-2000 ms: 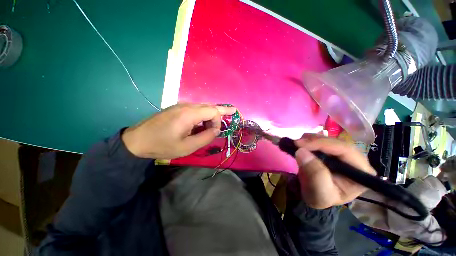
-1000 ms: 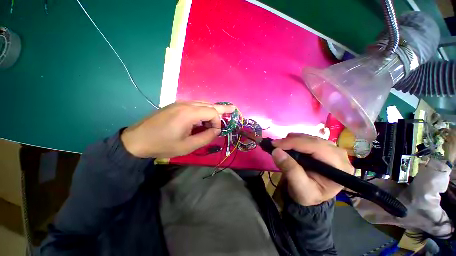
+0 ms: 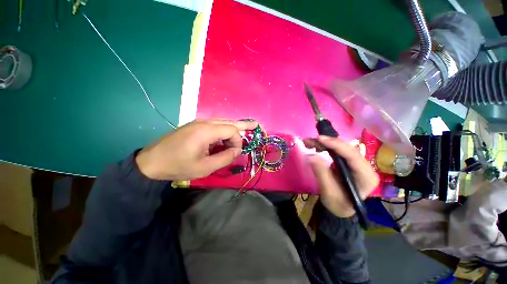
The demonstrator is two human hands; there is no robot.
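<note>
My left hand (image 3: 194, 147) holds the edge of a green ring circuit board (image 3: 254, 140) between thumb and fingers, low on the pink-red sheet. A silvery toothed stator ring (image 3: 276, 154) lies touching or very near the board's right side. Thin yellow, red and black lead wires (image 3: 257, 176) and a thicker white strand hang toward the sheet's front edge. My right hand (image 3: 346, 175) holds a black soldering iron (image 3: 326, 128). Its pointed tip is up, away from board and stator. A thin pale strand (image 3: 130, 72) runs over the green mat to my left hand.
A clear fume extractor cone (image 3: 383, 105) on a grey hose stands at right. Below it are a round tip cleaner (image 3: 402, 165) and a black box (image 3: 427, 166). A grey-white ring roll (image 3: 14, 67) is at far left. Another person's pale sleeve (image 3: 472, 222) is at lower right.
The soldering iron has lifted off the stator area, and its tip now points up and away. My right hand has turned with it. My left hand keeps its hold on the board.
</note>
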